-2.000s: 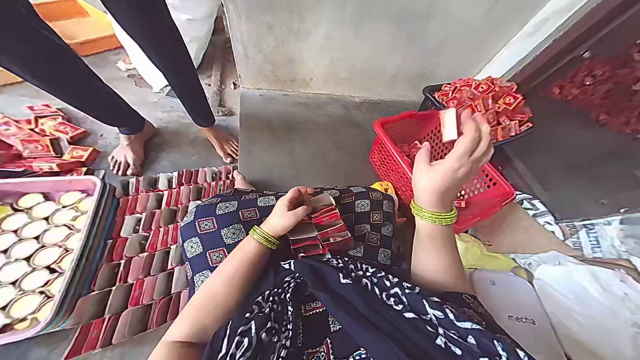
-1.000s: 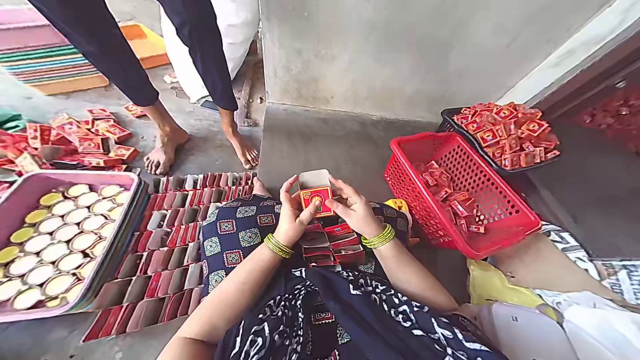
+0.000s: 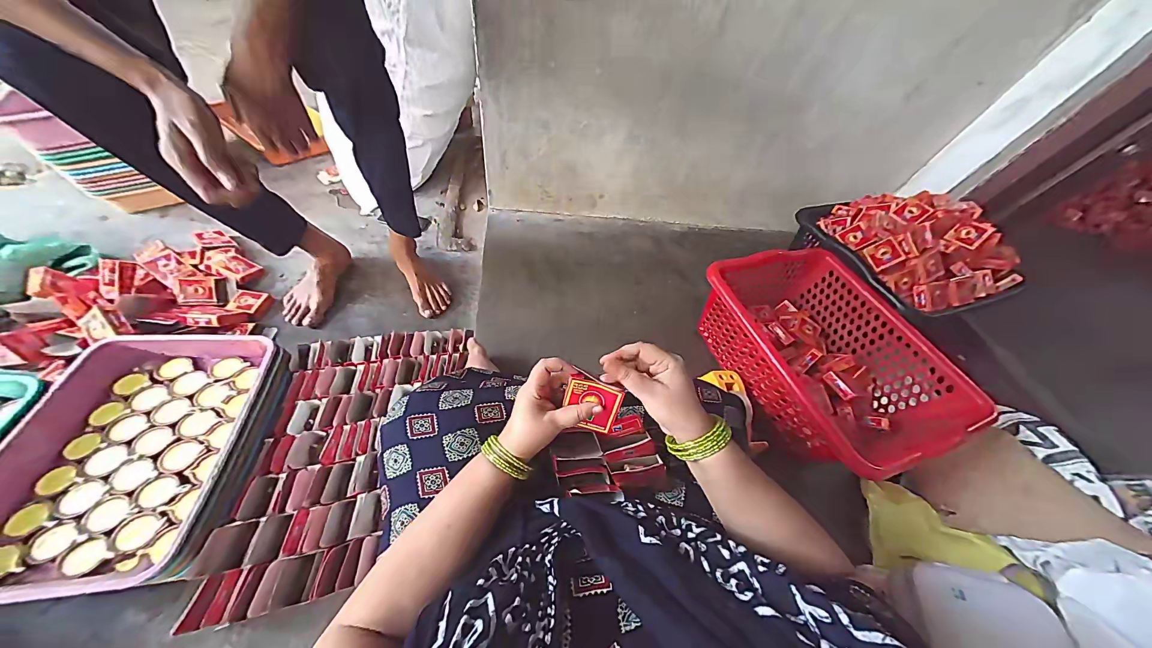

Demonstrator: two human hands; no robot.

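My left hand [image 3: 551,409] grips a small red and yellow cardboard box [image 3: 594,403] above my lap, thumb across its printed face. At the box's upper right edge is my right hand [image 3: 655,382], fingers bent and close together; whether it pinches a flap is unclear. Several red box sleeves [image 3: 607,463] lie in rows on my lap, just below both hands. To the right stands a red perforated plastic basket [image 3: 927,405] with several red boxes [image 3: 823,360] inside. Rows of red and grey-brown cardboard sleeves [image 3: 315,468] cover the floor at my left.
A pink tray [image 3: 54,423] of round, pale-filled tins stands at the left, near a heap of red boxes [image 3: 198,288]. Behind the basket, a black basket [image 3: 814,220] is piled with boxes. Another person's bare feet [image 3: 315,288] are ahead-left, before a white sack [image 3: 432,90].
Two seconds ago my right hand was raised by the red basket with a pale box; it has come back over my lap. The other person's hands have come into view.
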